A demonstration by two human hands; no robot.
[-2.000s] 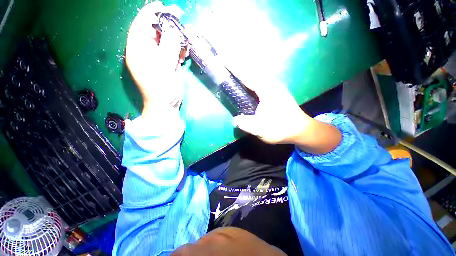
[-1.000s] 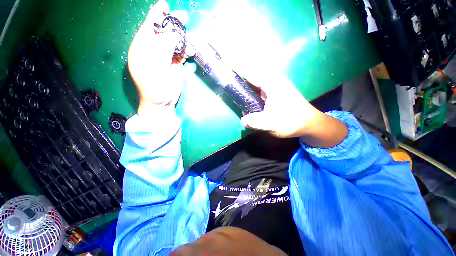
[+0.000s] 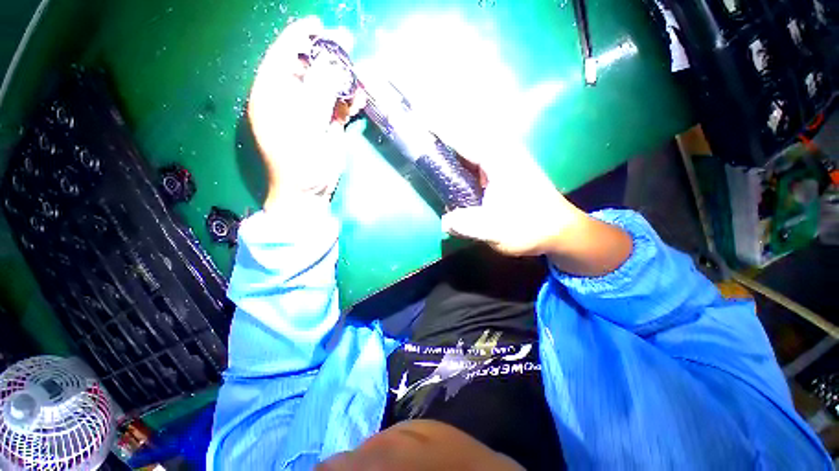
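Note:
My left hand (image 3: 299,129) is closed around a round black part (image 3: 333,66) at the upper left of the glare. My right hand (image 3: 520,207) grips the rear of a thick black pen-shaped power tool (image 3: 419,143) with a ribbed grip. The tool slants up and left, and its front end meets the round part. Glare and my fingers hide the exact contact. Two loose round black parts (image 3: 176,183) (image 3: 222,224) lie on the green mat (image 3: 175,101) left of my left wrist.
A black blister tray (image 3: 110,267) stands at left and another black tray (image 3: 754,74) at upper right. A thin dark tool (image 3: 587,46) lies right of the glare. A white fan (image 3: 51,419) is at lower left. An open box (image 3: 768,207) is at right.
The view has shifted slightly. The round part and the tool are a little lower and farther right in view than at first, still held together. Both hands keep their grips.

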